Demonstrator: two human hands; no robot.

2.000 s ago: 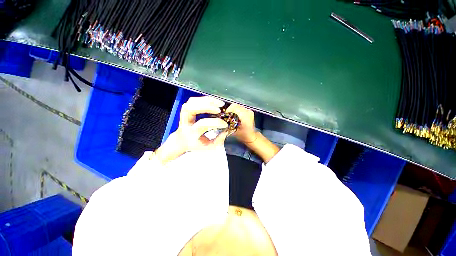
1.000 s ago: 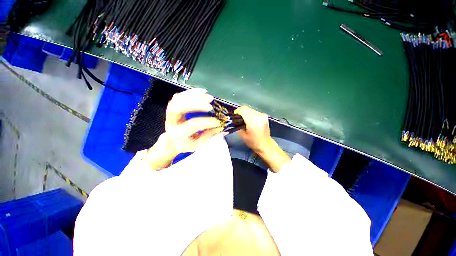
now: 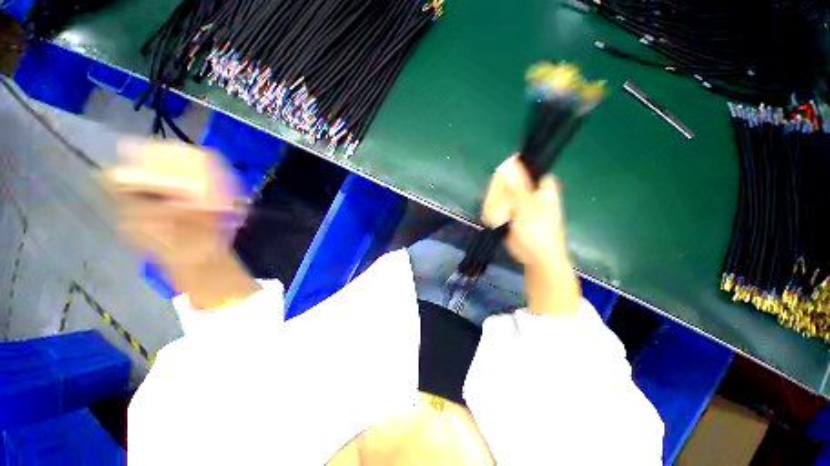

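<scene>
My right hand (image 3: 532,214) is closed around the middle of a cable bundle (image 3: 550,132) at the bench's near edge. The bundle slants, its blurred gold-yellow tips up over the green top, its silvery tips down toward my lap. My left hand (image 3: 182,200) is away to the left, off the bench edge, strongly blurred; no cable shows in it, but its finger pose cannot be told. The left cable stack (image 3: 318,55) lies with blue-white-red tips toward me. The right cable stack (image 3: 774,200) has gold tips toward me.
A thin grey-silver stick (image 3: 658,110) lies mid-bench. Long loose black cables (image 3: 710,45) lie at the far right. Limp black cables hang over the edge at left. Blue bins (image 3: 341,237) and a cardboard box (image 3: 723,435) sit below the bench (image 3: 437,146).
My hands have parted. My right hand has carried the bundle right and tilted it, gold tips away from me. My left hand has moved left, off the bundle. The view has shifted slightly.
</scene>
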